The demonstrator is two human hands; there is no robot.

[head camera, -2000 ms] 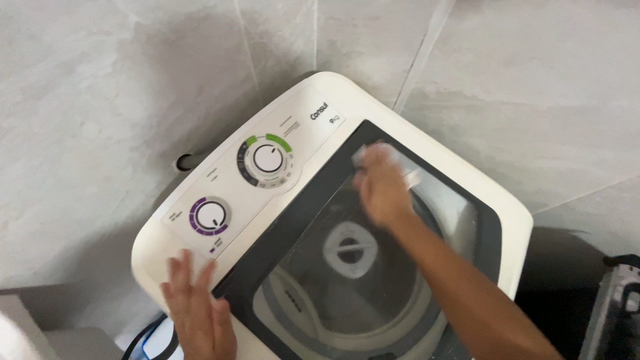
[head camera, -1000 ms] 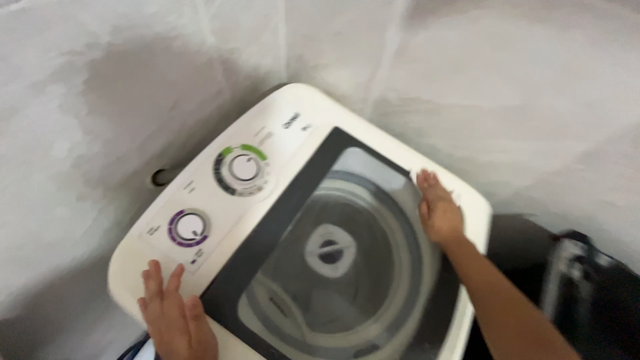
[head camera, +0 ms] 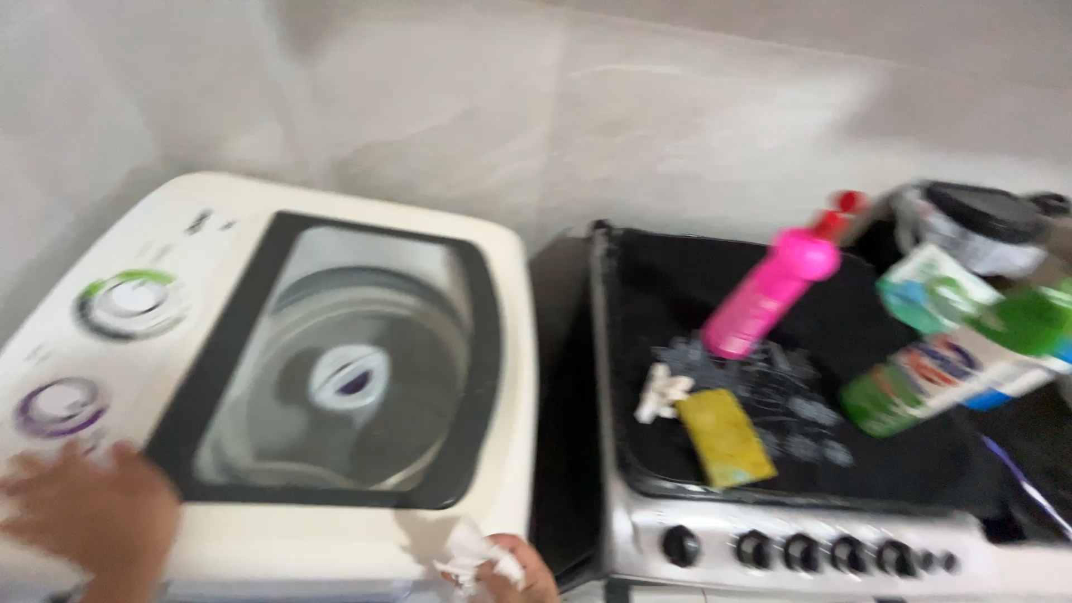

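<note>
A white top-loading washing machine [head camera: 352,536] has a dark-framed, see-through lid [head camera: 481,360], which is down. Its panel carries a green-marked dial [head camera: 138,297] and a purple-marked dial [head camera: 63,406]. Over the panel's lower left, just below the purple-marked dial, is my left hand [head camera: 100,511], blurred, fingers spread and holding nothing. My right hand [head camera: 519,574] is at the machine's front right corner, partly cut off by the bottom edge of the view, with a crumpled white paper or cloth [head camera: 477,557] in its fingers.
Right of the machine, past a dark gap, stands a stove with a black top [head camera: 670,276] and knobs [head camera: 846,553]. On it are a pink bottle [head camera: 766,293], a yellow sponge or cloth [head camera: 727,437], small white pieces [head camera: 662,392] and a green-and-white bottle [head camera: 913,381]. A tiled wall rises behind.
The view has swung right, bringing the stove in. My right hand has moved from the lid's far side to the machine's front right corner. My left hand remains near the panel.
</note>
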